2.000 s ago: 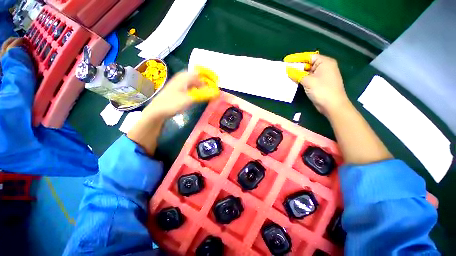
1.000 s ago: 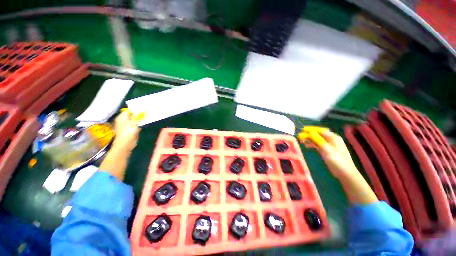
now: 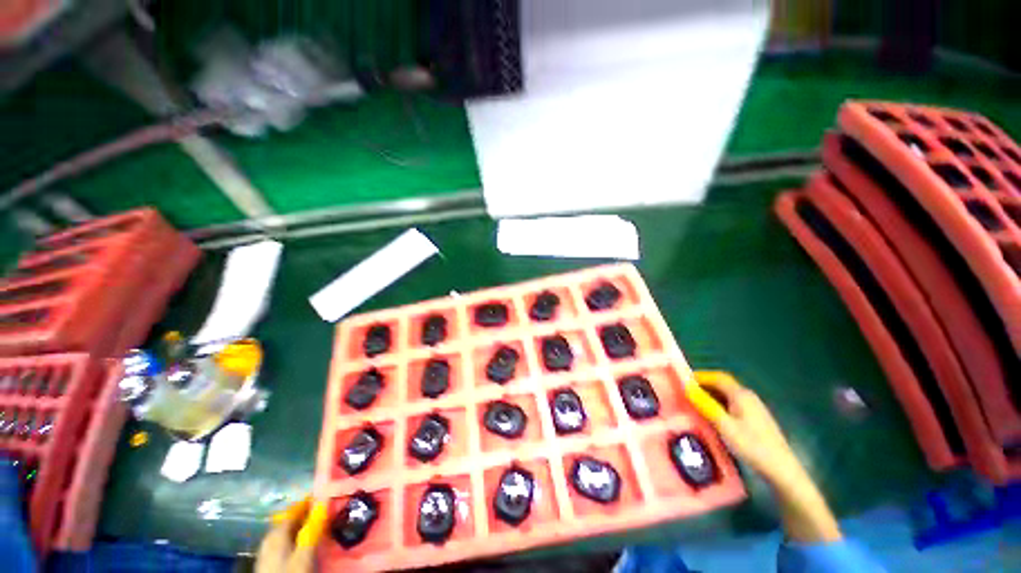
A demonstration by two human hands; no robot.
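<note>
A pink-red foam tray (image 3: 470,479) lies in front of me, slightly tilted on the bench, with a black lens unit (image 3: 505,419) in each of its square pockets. My left hand (image 3: 293,539), with yellow finger cots, is at the tray's lower left edge and is partly cut off by the picture's bottom. My right hand (image 3: 745,416), also with yellow finger cots, grips the tray's right edge. A folded white strip (image 3: 375,274) and another white strip (image 3: 569,237) lie behind the tray.
Stacked foam trays (image 3: 896,302) stand at the right, and more foam trays (image 3: 106,280) at the left. Blurred bottles (image 3: 185,405) stand beside yellow finger cots (image 3: 237,357) at the left, with small white squares (image 3: 228,448) in front. A large white sheet (image 3: 610,123) is at the far bench edge.
My hands have moved from the white strips behind the tray to its left and right edges. The view has shifted, and the tray now sits turned slightly.
</note>
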